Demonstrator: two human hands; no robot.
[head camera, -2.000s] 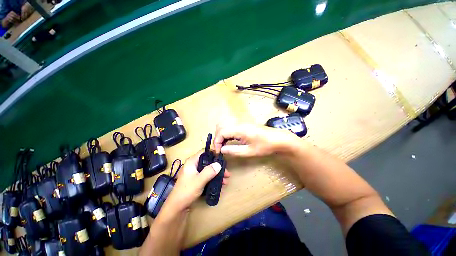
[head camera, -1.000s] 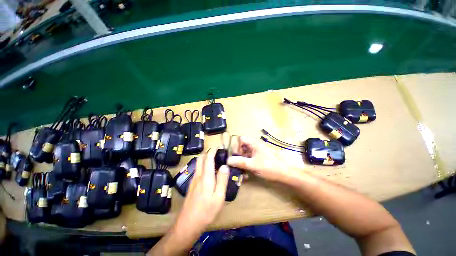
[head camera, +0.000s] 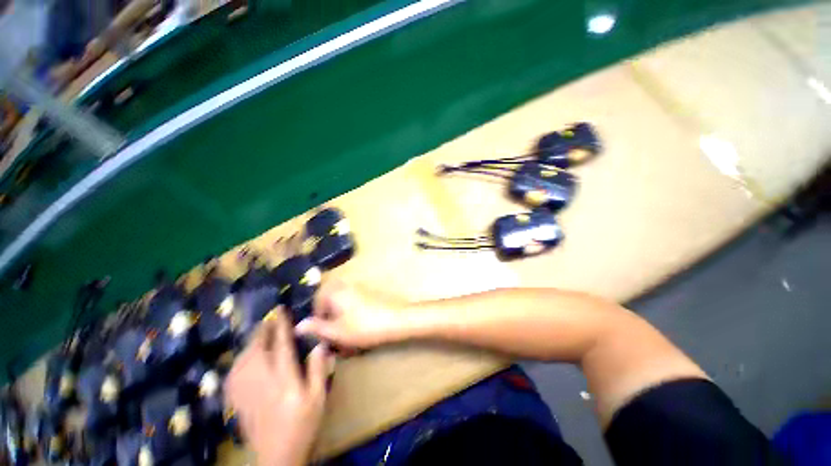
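The view is blurred. My left hand (head camera: 278, 387) and my right hand (head camera: 351, 319) meet at the right end of the left-hand group of black power banks (head camera: 328, 238). A dark unit (head camera: 310, 344), looking like a power bank, shows between them, mostly hidden. My left fingers lie against it. My right fingertips touch its upper part; what they pinch, if anything, cannot be seen. Three separate power banks lie to the right, one with its two straight leads (head camera: 456, 242) pointing left.
The units lie on a tan cardboard-covered bench (head camera: 656, 200) with shiny tape strips. Behind it runs a green conveyor belt (head camera: 383, 118) with a pale metal rail (head camera: 273, 77). Blurred people and parts are at the top left. Grey floor (head camera: 692, 314) shows at the right.
Both hands have moved left with the dark unit, closer to the left-hand group. The nearest right-hand unit, partly hidden by my arm earlier, is now uncovered. The camera view has tilted and blurred.
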